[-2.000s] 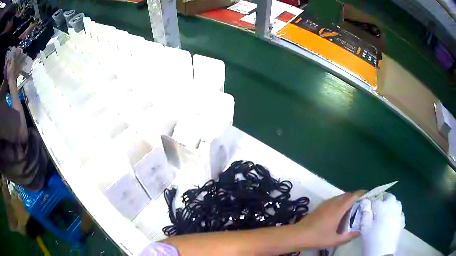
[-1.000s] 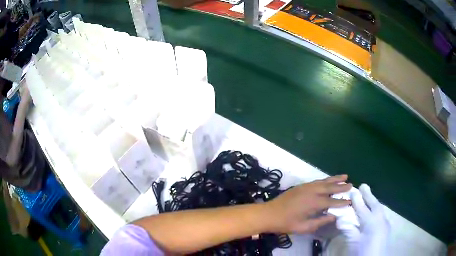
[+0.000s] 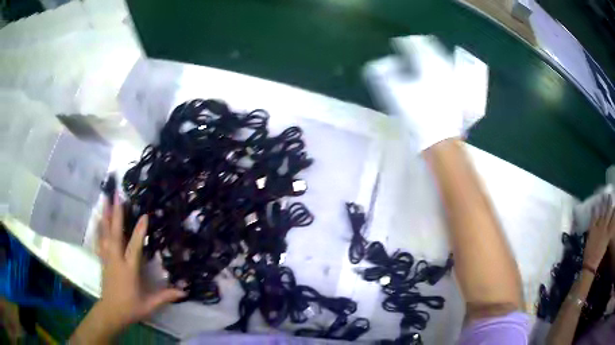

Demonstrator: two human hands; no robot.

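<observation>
A heap of black coiled USB cables (image 3: 209, 182) with pale plug ends lies on the white table. My left hand (image 3: 128, 259), bare, is at the heap's left edge with fingers apart; its fingertips are by a small cable end, and no grip shows. My right hand (image 3: 431, 91), in a white glove, is blurred over the belt's near edge. It is closed around a white box (image 3: 474, 87), whose pale sides show on both sides of the glove.
Open white cartons (image 3: 74, 162) stand in rows at the left. The green conveyor belt (image 3: 283, 50) runs along the far side. More coiled cables (image 3: 398, 276) lie right of the heap. Another person's hand and forearm (image 3: 597, 236) are at the right edge, beside cables.
The view has swung right and down. My hands have parted: the left has moved to the cable heap, the gloved right out towards the belt with the white box.
</observation>
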